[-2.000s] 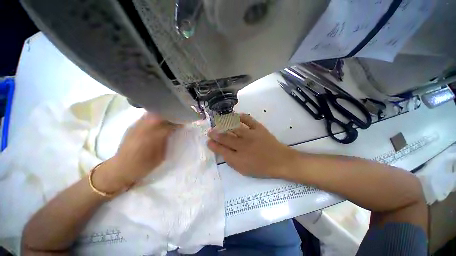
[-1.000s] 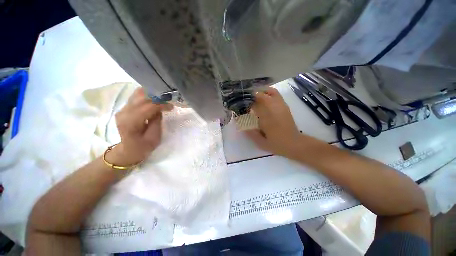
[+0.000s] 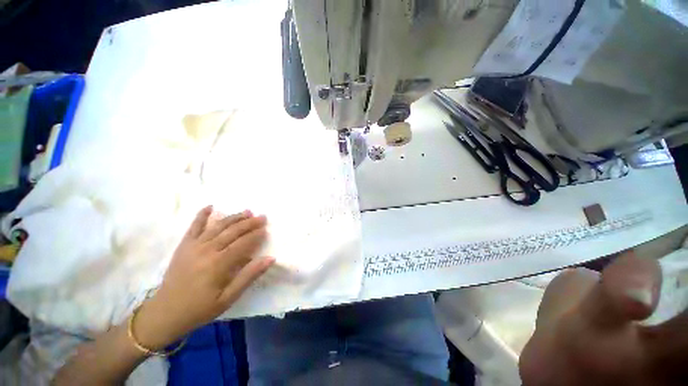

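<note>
A white to cream garment piece (image 3: 302, 226) lies over the left part of the white table, its right edge under the presser foot (image 3: 344, 143) of the sewing machine (image 3: 407, 53). Its left part is crumpled and hangs over the table's edge. My left hand (image 3: 219, 260), with a gold bangle at the wrist, lies flat on the cloth, fingers apart. My right hand (image 3: 603, 324) is large and blurred at the lower right, cut off by the frame's edge, away from the cloth; whether it holds anything cannot be told.
Black-handled shears (image 3: 520, 170) and a slim dark tool (image 3: 471, 143) lie right of the needle. A beige knob (image 3: 397, 134) is beside the foot. A brown square (image 3: 594, 214) lies near the printed ruler (image 3: 483, 250). A blue bin (image 3: 69, 113) stands left. White cloth (image 3: 490, 317) is below the table's right edge.
My left hand has moved down from the machine head onto the cloth. My right hand has left the knob area for the lower right. The view has shifted, and more of the blue bin shows.
</note>
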